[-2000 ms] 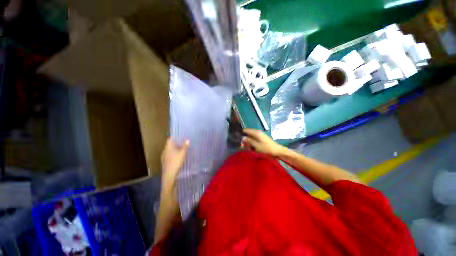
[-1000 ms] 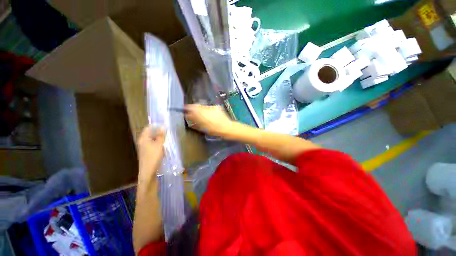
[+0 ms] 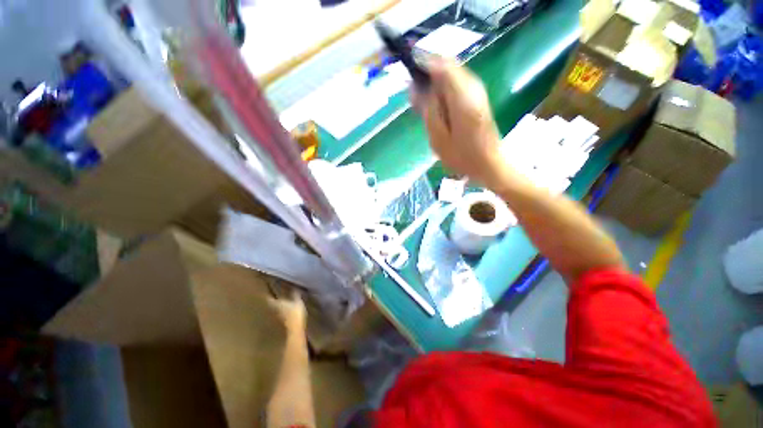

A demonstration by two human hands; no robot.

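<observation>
My right hand [image 3: 460,121] is raised over the green bench and is closed on a small dark tool [image 3: 403,55], perhaps a cutter; the tool is blurred. My left hand [image 3: 289,311] is low at the open carton [image 3: 226,322], at the lower edge of a folded milky film sheet [image 3: 269,244]. The fingers of the left hand are blurred and partly hidden, so its hold on the sheet is unclear. The sheet lies slanted above the carton's flaps.
The green bench [image 3: 435,330] holds a white film roll [image 3: 478,224], white rings and piled small white boxes [image 3: 552,150]. Blurred clear and red upright strips [image 3: 251,109] stand before the bench. Closed cartons [image 3: 669,159] stand at the right, beyond a yellow floor line.
The view has shifted up toward the bench. My right hand has gone from the film sheet up over the bench with the dark tool. The sheet has tilted from upright to nearly flat.
</observation>
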